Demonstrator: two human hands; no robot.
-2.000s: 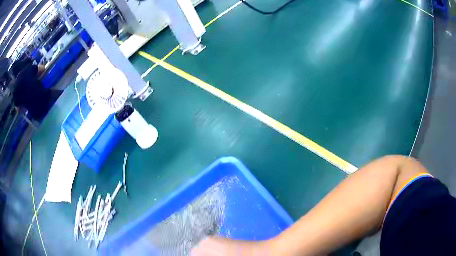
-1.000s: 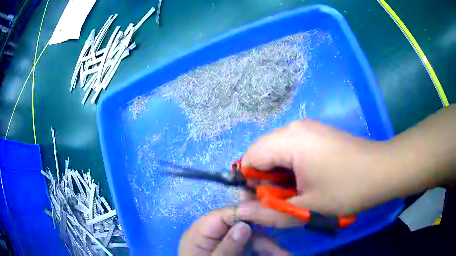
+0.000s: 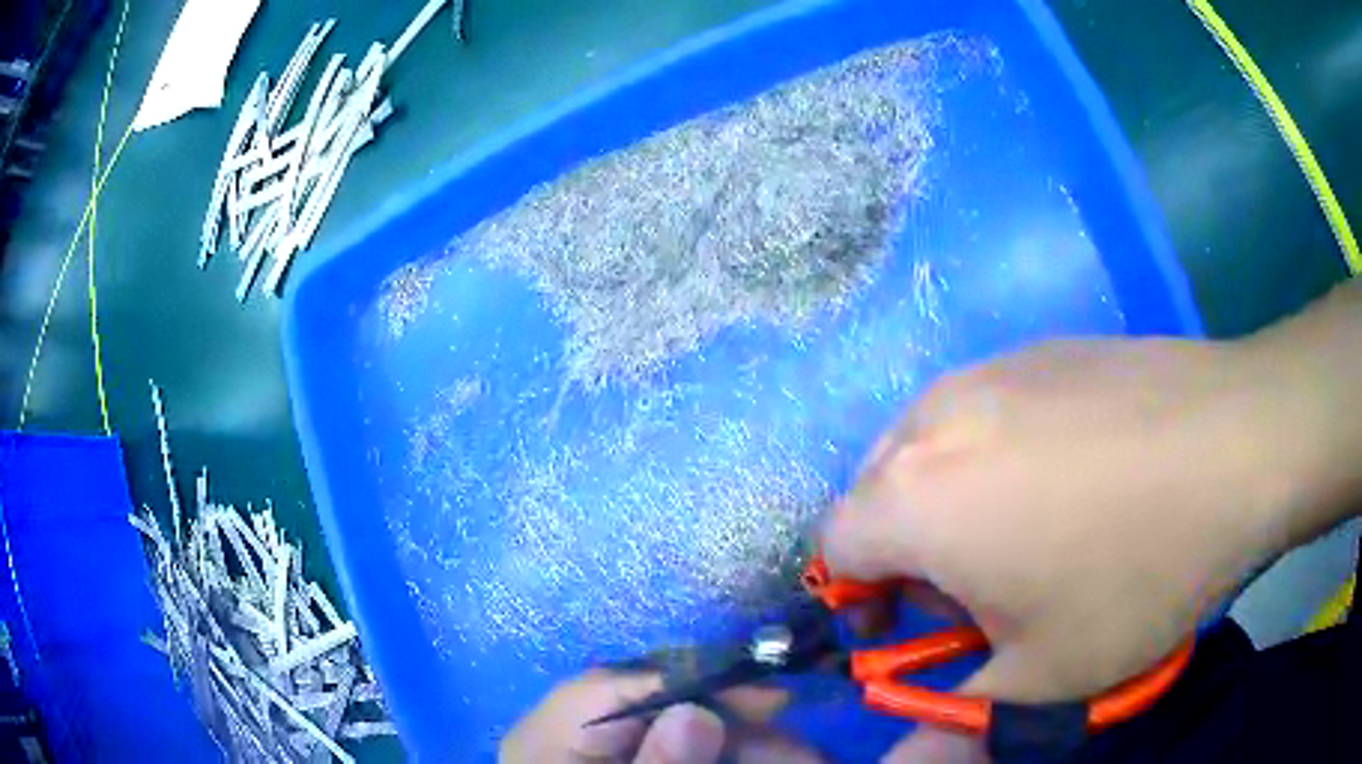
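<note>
My right hand (image 3: 1061,523) holds the trimming scissors (image 3: 926,672) by their orange looped handles over the near part of the blue catch tray (image 3: 321,433). The dark blades point left, across my left fingertips. My left hand (image 3: 642,724) is at the bottom edge, partly cut off, with thumb and fingers together under the blades. Whether it pinches a strip is hidden. Silvery-grey fine clippings (image 3: 717,224) form a heap at the tray's far side and a thin layer nearer my hands.
The smaller strip pile (image 3: 291,157) lies beyond the tray at upper left, near a white sheet (image 3: 194,60). The larger tangled strip pile (image 3: 269,642) lies left of the tray, beside the darker blue bin (image 3: 75,582). Yellow tape (image 3: 1285,127) runs at right.
My view has turned down from the fan and small bin onto the tray. Since one second ago, my right hand and the scissors have moved right and nearer, and the blades now lie over my left fingertips.
</note>
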